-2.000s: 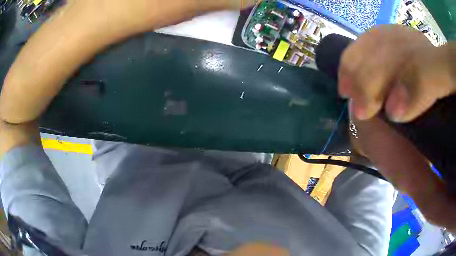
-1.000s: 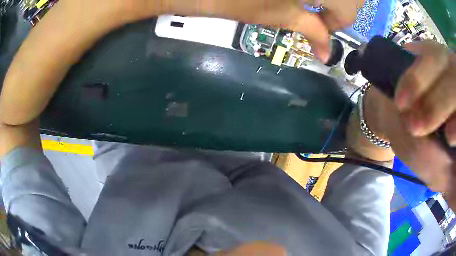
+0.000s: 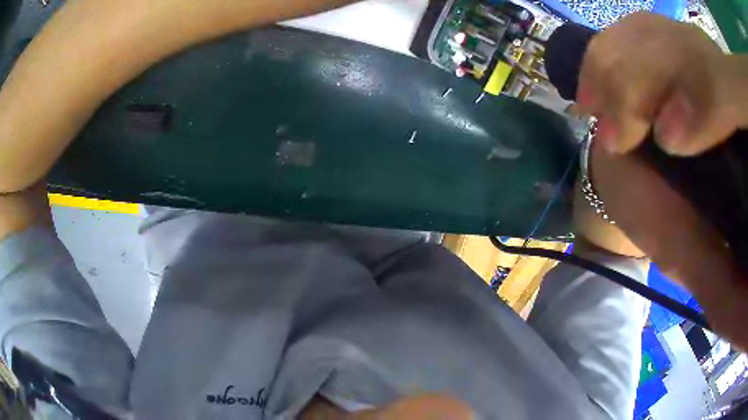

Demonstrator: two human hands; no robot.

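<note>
My right hand [image 3: 664, 90] is shut on the thick black electric screwdriver [image 3: 567, 59]. The screwdriver's front end points left, over the right part of the module [image 3: 480, 41]. The module has a green circuit board, a yellow block and brass-coloured metal, and sits at the right end of the white fixture plate [image 3: 377, 23]. The contact point of the tip is too small to tell. My left forearm arches across the top left; the left hand is cut off by the top edge.
A blue tray [image 3: 671, 8] heaped with tiny silver screws stands behind the module. Several loose screws lie on the dark green bench [image 3: 353, 156]. A black cord [image 3: 607, 275] runs below my right wrist. Cardboard [image 3: 533, 275] and blue bins [image 3: 656, 369] are below the bench.
My left hand, over the module a second ago, has moved up out of view. The screwdriver has moved left to the module. The bench and module sit slightly shifted in the picture.
</note>
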